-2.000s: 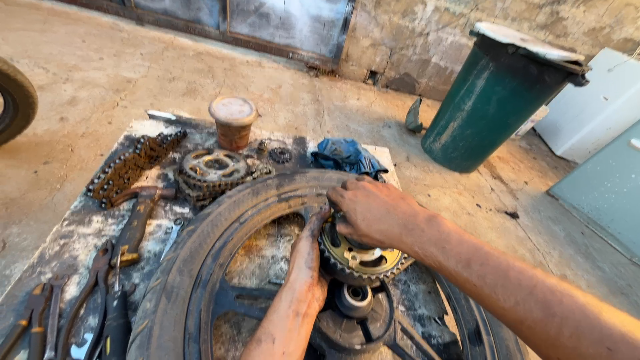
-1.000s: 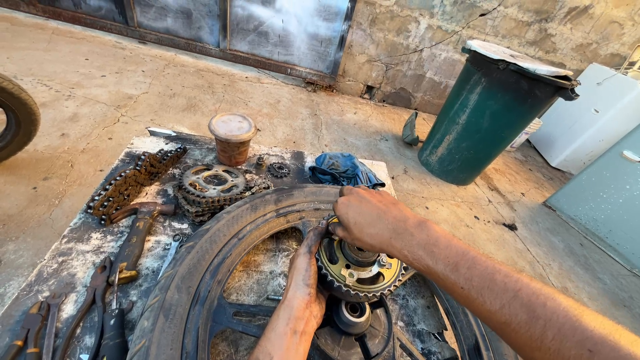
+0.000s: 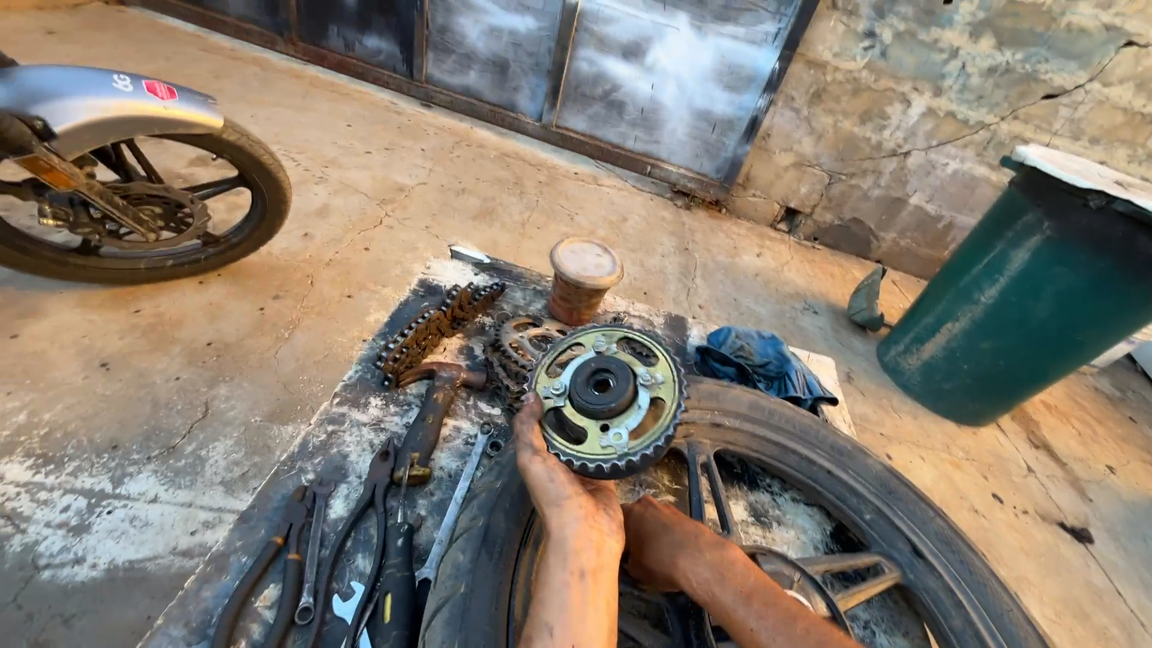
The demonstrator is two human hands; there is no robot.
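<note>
My left hand (image 3: 562,490) holds the rear sprocket with its hub carrier (image 3: 661,396) from below, its thumb at the left rim. The gold sprocket face, bolts and dark centre bearing are turned up, above the wheel's edge. My right hand (image 3: 661,544) is low over the spoked motorcycle wheel (image 3: 864,477), just right of my left wrist; its fingers are hidden, so what it holds cannot be told. A rusty drive chain (image 3: 436,333), a claw hammer (image 3: 432,414) and another sprocket (image 3: 531,337) with chain lie on the board behind and to the left.
Pliers (image 3: 364,531), a combination wrench (image 3: 459,504) and a screwdriver (image 3: 396,576) lie at the board's left. A lidded pot (image 3: 583,279) and blue cloth (image 3: 760,360) stand and lie at its far side. Beyond are a green bin (image 3: 1026,297) and a motorcycle's front wheel (image 3: 261,198).
The sprocket carrier has been lifted off the wheel's hub and moved left in my left hand. My right hand has let go of it and moved down and left. The view has swung left.
</note>
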